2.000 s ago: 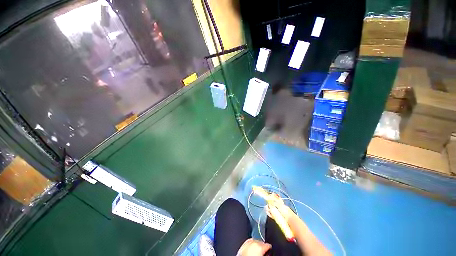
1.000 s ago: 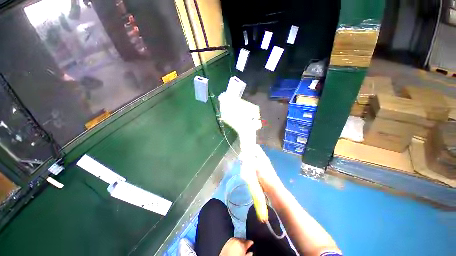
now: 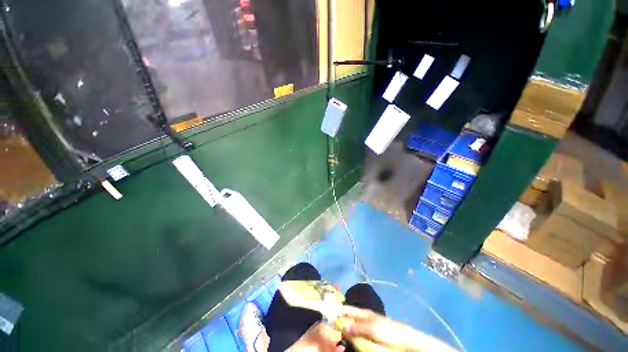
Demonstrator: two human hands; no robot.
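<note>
My right hand (image 3: 372,328) is low in the picture, closed around a blurred yellow tool (image 3: 306,295), possibly an air blow gun. The tool points left above my knees. My left hand (image 3: 319,338) is at the bottom edge, close beside the right hand and partly cut off; whether it grips anything is unclear. A white housing (image 3: 249,218) hangs at the left, with a narrower white housing (image 3: 196,180) beside it. Another white housing (image 3: 387,128) and a pale grey one (image 3: 335,117) hang farther off. Neither hand touches a housing.
A pale hose (image 3: 350,237) runs from the green wall (image 3: 275,158) down to the blue floor. A blue crate (image 3: 219,335) lies by my legs. Blue bins (image 3: 441,196) stand beside the green pillar (image 3: 496,196), with brown cartons (image 3: 568,220) beyond. More white parts hang before the dark opening.
My right hand and the yellow tool have come down from the raised, outstretched position to beside my left hand. The view has turned, and the hanging parts appear farther right.
</note>
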